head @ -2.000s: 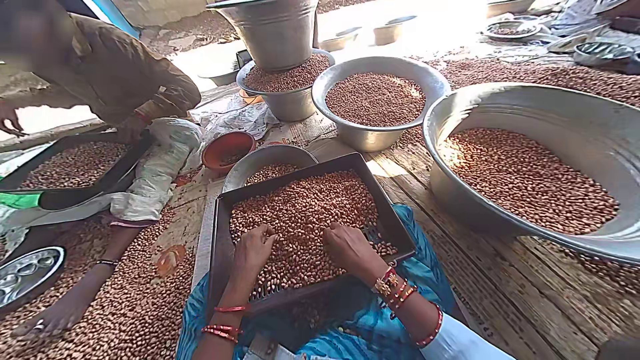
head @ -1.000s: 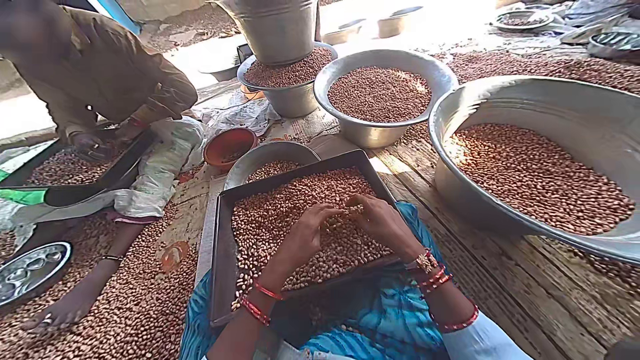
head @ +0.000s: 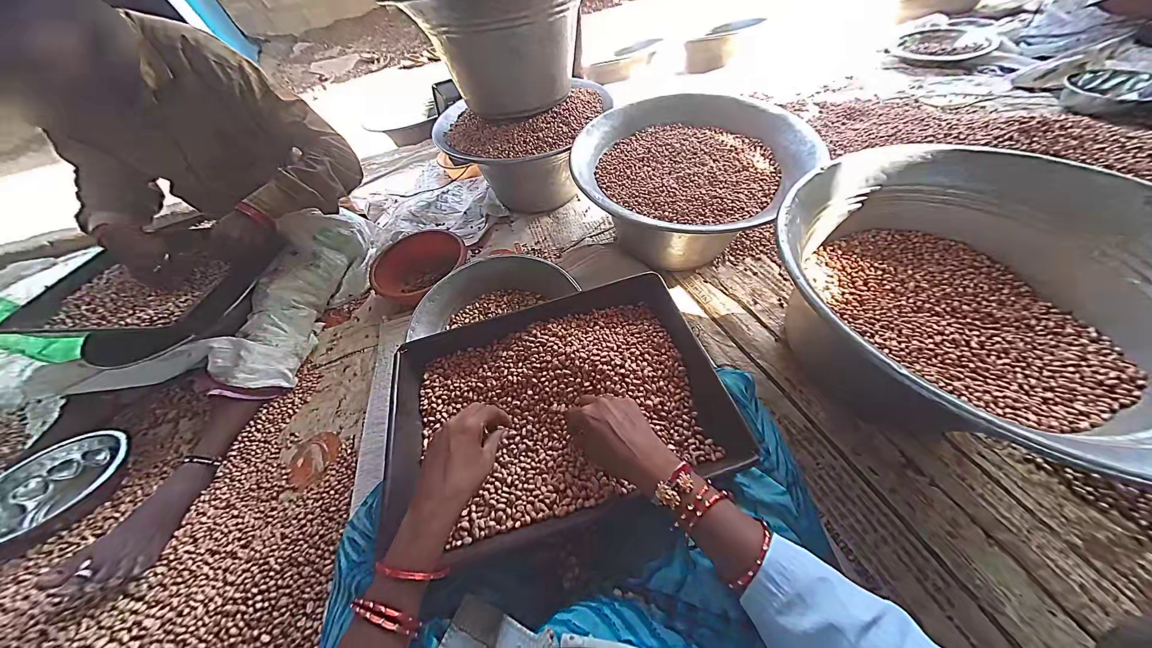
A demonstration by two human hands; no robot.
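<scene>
A dark rectangular tray (head: 409, 432) full of reddish-brown and paler nuts or seeds (head: 558, 360) rests tilted over my lap. My left hand (head: 463, 445) is over the left part of the heap, its thumb and forefinger curled close together; whether a nut is between them cannot be told. My right hand (head: 621, 436) touches the middle of the heap, knuckles up, its fingertips hidden among the nuts. A round metal bowl (head: 441, 306) with more nuts stands against the tray's far edge.
Wide metal basins (head: 909, 171) of nuts stand ahead and right on a planked surface (head: 900, 504). A reddish-brown bowl (head: 382, 270) lies beyond the tray. At left, a person (head: 207, 117) works over another tray (head: 45, 310), near a steel plate (head: 117, 450) and loose nuts.
My hands were close together over the tray a second ago; now they are apart, the left one further left and the right one down on the nuts.
</scene>
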